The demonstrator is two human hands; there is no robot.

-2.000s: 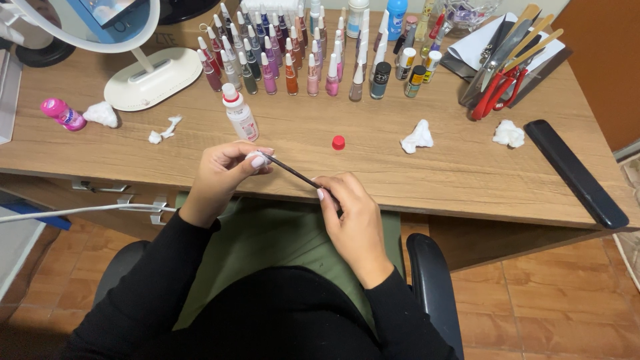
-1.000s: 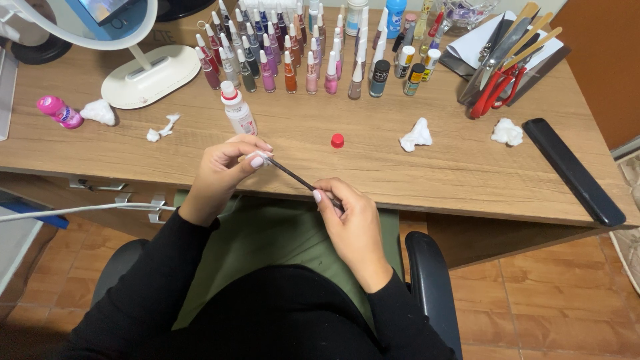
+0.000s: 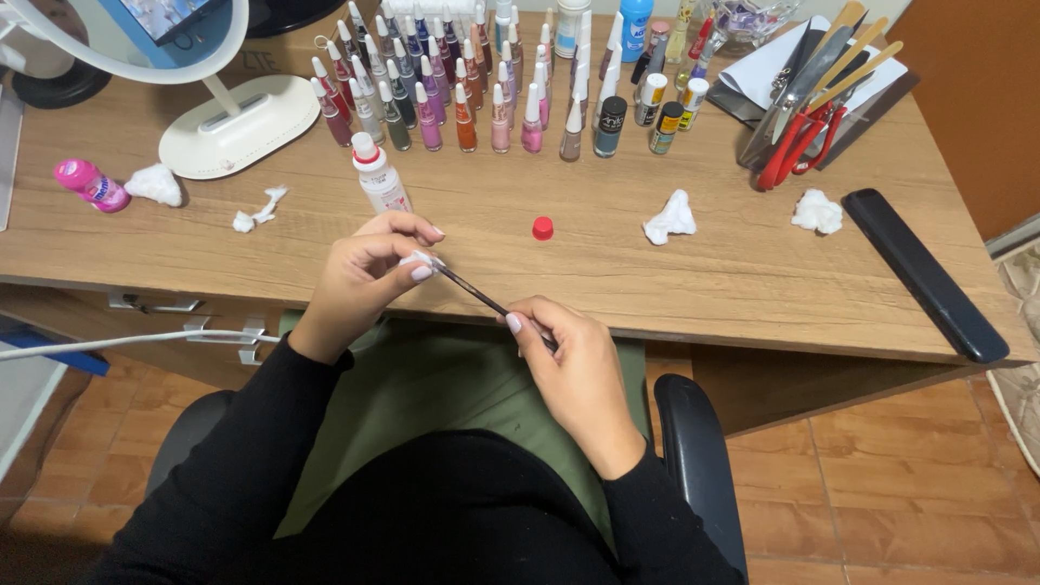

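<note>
My left hand (image 3: 370, 272) pinches a small piece of white cotton (image 3: 418, 258) around the upper-left end of a thin dark stick (image 3: 471, 290). The stick slants down to my right hand (image 3: 573, 357), whose thumb and fingers grip its other end; what the tip under the cotton looks like is hidden. Just beyond my left hand stands a white plastic bottle (image 3: 380, 177) without a cap on its nozzle. A small red cap (image 3: 543, 228) lies on the wooden desk (image 3: 504, 195), past the stick.
Several nail polish bottles (image 3: 463, 118) stand in rows at the back. Cotton pieces (image 3: 671, 218) lie about the desk. A round mirror's white base (image 3: 240, 130) and a pink container (image 3: 91, 185) are at left. At right are a holder with red-handled scissors (image 3: 800, 150) and a long black case (image 3: 926, 276).
</note>
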